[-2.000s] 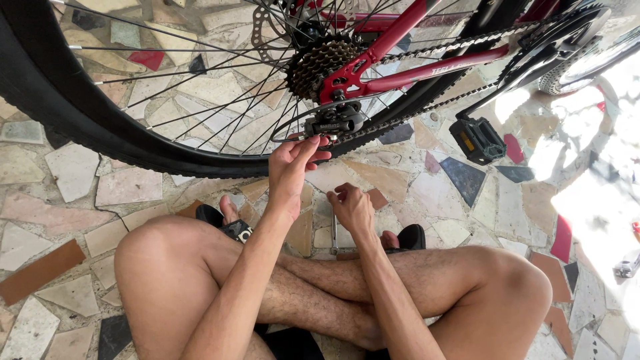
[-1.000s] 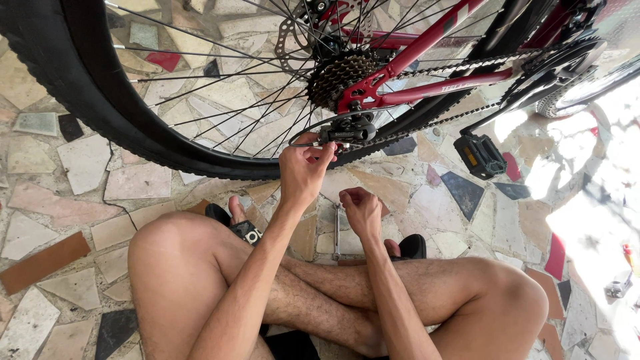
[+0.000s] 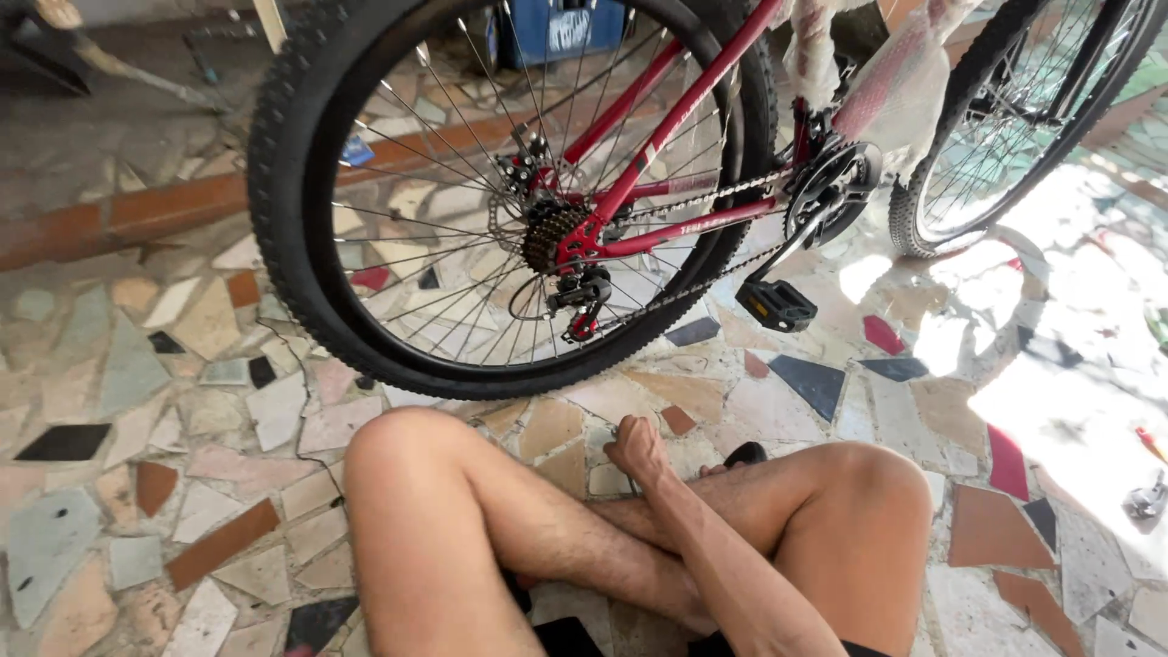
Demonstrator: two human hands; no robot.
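Observation:
My right hand (image 3: 639,450) is curled over my crossed legs, below the rear wheel. Its palm is hidden, and a thin metal piece shows close beneath it; whether the fingers hold it, I cannot tell. My left hand is out of view. Ahead stands a red bicycle frame (image 3: 680,119) with its rear tyre (image 3: 306,301) near my knees. The rear derailleur (image 3: 581,297) hangs below the cassette (image 3: 550,237), with no hand touching it. The chain (image 3: 721,198) runs to the crankset (image 3: 835,196), and a black pedal (image 3: 776,306) is to the right.
The front wheel (image 3: 922,214) is at the upper right, beside bubble-wrapped frame tubes (image 3: 890,100). Behind the rear wheel are a blue crate (image 3: 566,32) and a raised brick-coloured edge (image 3: 173,208). A small metal object (image 3: 1145,502) lies on the mosaic floor at the far right.
My left hand was at the rear derailleur in both earlier frames and has left it, out of view. My right hand stays low, near my legs. The view now takes in more of the bicycle.

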